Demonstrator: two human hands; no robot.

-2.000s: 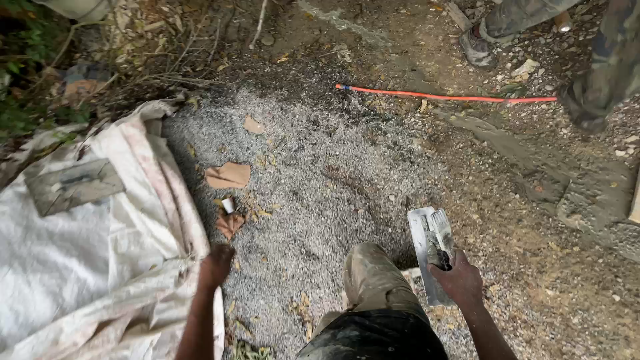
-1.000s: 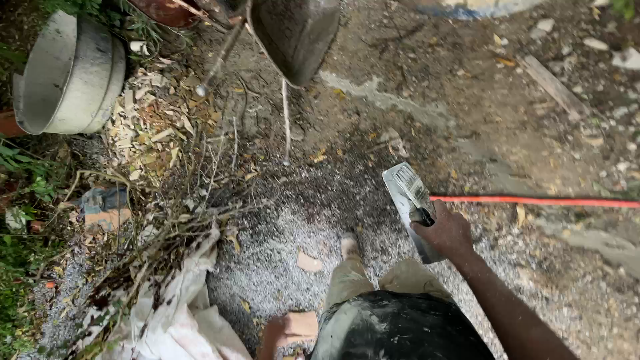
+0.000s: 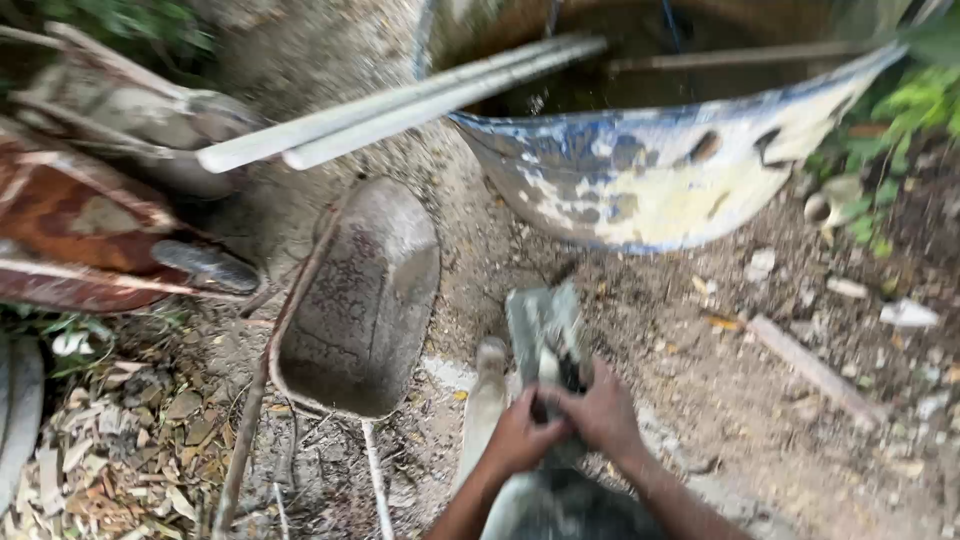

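Note:
A plastering trowel, its steel blade smeared with grey mortar, points away from me in front of my legs. My right hand is closed on its handle from the right. My left hand meets the right one at the near end of the trowel, thumb and fingers bent together; whether it grips the handle or something small is blurred. A wheelbarrow with a mortar-stained tray stands to the left of the trowel. Beyond the trowel lies a large round tank with flaking blue and cream paint.
Two pale bars rest across the tank's rim. A rusty red wheelbarrow is at the left, above a heap of wood chips. On the right, a wooden strip and stone bits lie on the dirt.
The view has moved forward from the gravel and white sheet to the wheelbarrows and tank. My left hand, apart from the right two seconds ago, is now against it at the trowel.

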